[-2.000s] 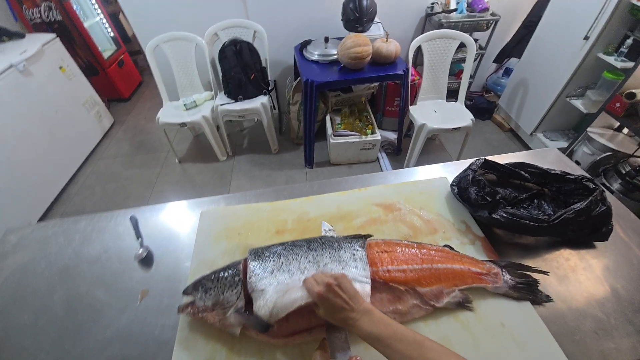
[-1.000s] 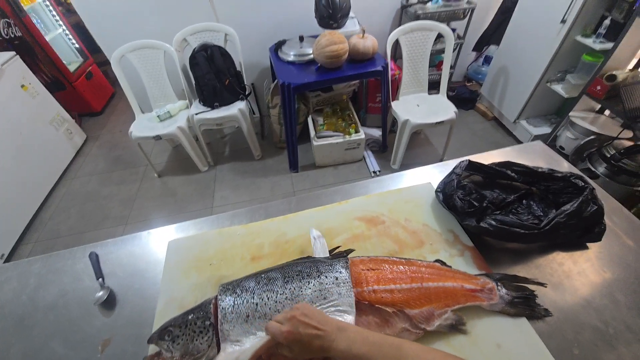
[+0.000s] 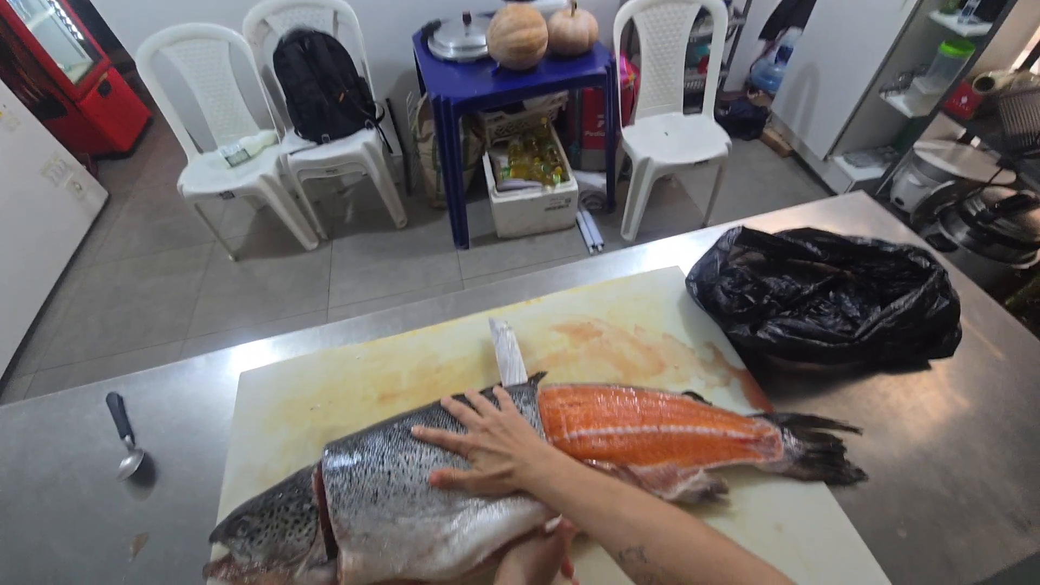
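Observation:
A large salmon [image 3: 406, 487] lies on its side on a white cutting board [image 3: 325, 382], head to the left. Near the tail, orange flesh [image 3: 650, 422] is exposed; silvery skin covers the section between it and the deep cut behind the head. My right hand [image 3: 487, 451] rests flat on this skin, fingers spread, holding nothing. A knife's blade [image 3: 508, 353] sticks out beyond the back edge of the fish, its middle hidden under the upper fillet. At the belly side, my left hand [image 3: 538, 554] is closed around the knife's handle, which is mostly hidden by the fish and my right forearm.
On the steel table, a spoon with a black handle [image 3: 126, 439] lies left of the board, and a crumpled black plastic bag [image 3: 829, 301] sits at the right, by the board's back corner. Beyond the table stand white plastic chairs [image 3: 674, 138] and a blue table [image 3: 520, 81] with pumpkins.
My right hand has gone from bunched fingers low on the fish to a flat, spread palm higher on its skin. The blade shows more beyond the back edge than two seconds ago.

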